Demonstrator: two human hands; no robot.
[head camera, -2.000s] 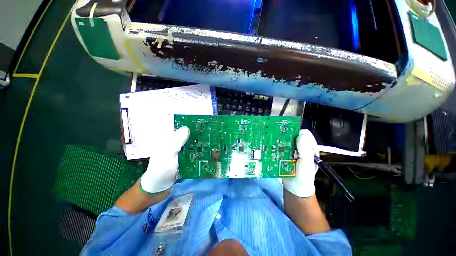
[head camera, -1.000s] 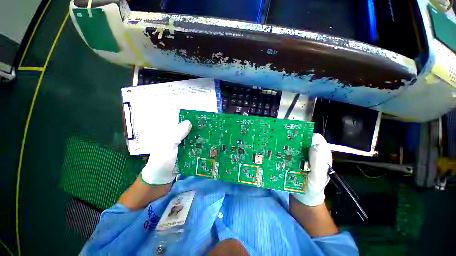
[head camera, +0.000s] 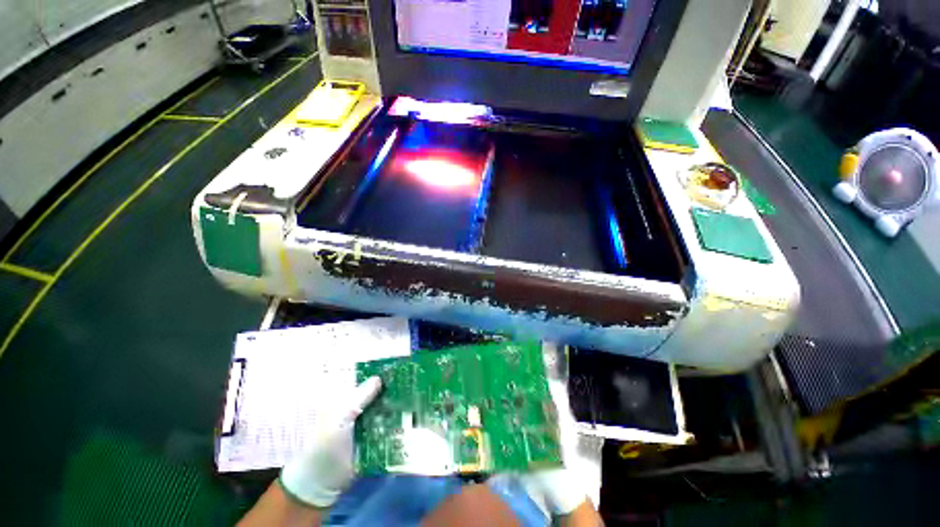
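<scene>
A green populated circuit board (head camera: 495, 396) is held level in front of my body, over the keyboard shelf. My left hand (head camera: 328, 453), in a white glove, grips its left edge with the thumb on top. My right hand (head camera: 569, 476), also gloved in white, is at the board's lower right corner; its fingers are partly hidden and blurred. The thin dark stick seen earlier at my right hand does not show clearly now. The inspection machine (head camera: 484, 288) stands beyond the board, its opening glowing white, red and blue.
A clipboard with a printed sheet (head camera: 278, 386) lies left of the keyboard (head camera: 448, 335). A black rectangle (head camera: 624, 396) lies right of it. A lit monitor (head camera: 557, 31) is above the opening. Green pads (head camera: 730, 235) and a yellow tray (head camera: 330, 105) are on the machine. A fan (head camera: 892, 177) stands far right.
The view has tilted up, bringing the monitor and the whole machine opening into sight. Both hands still hold the board, now lower in view, with my right hand nearer its lower corner.
</scene>
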